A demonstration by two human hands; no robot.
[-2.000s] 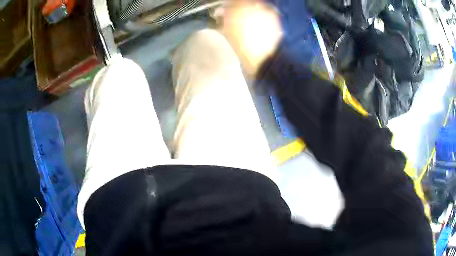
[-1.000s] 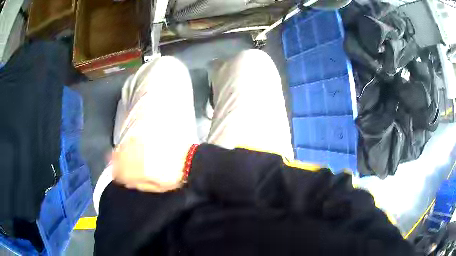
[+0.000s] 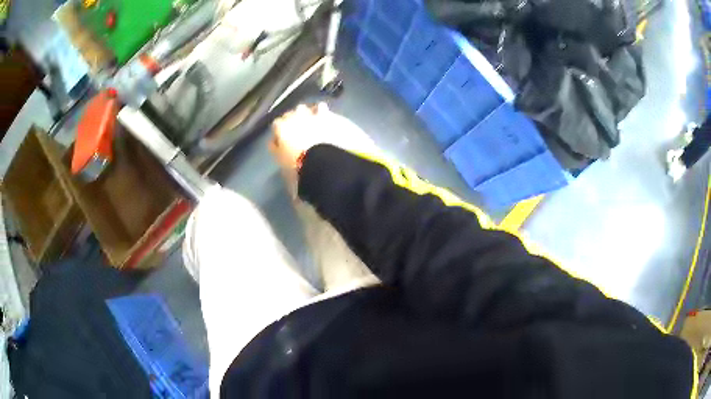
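My right hand (image 3: 302, 134) is a small, overexposed shape over my right knee, with a red band at the wrist and a black sleeve. Its fingers look bent, but blur hides whether it holds anything. My left hand is not in view. A large blue bin (image 3: 499, 148) stands beyond my right arm, heaped with black bags (image 3: 573, 86). Black fabric (image 3: 70, 335) lies at the lower left, over a blue crate (image 3: 160, 343).
An orange-red nozzle head (image 3: 95, 136) is above open cardboard cartons (image 3: 129, 195) at the left. A green machine (image 3: 132, 23) is at the top left. A machine leg (image 3: 160, 148) stands before my left knee. Part of a person (image 3: 690, 152) shows at the right edge.
My right hand has moved from my left thigh out to my right knee. The view has turned, bringing the nozzle head and green machine into the upper left.
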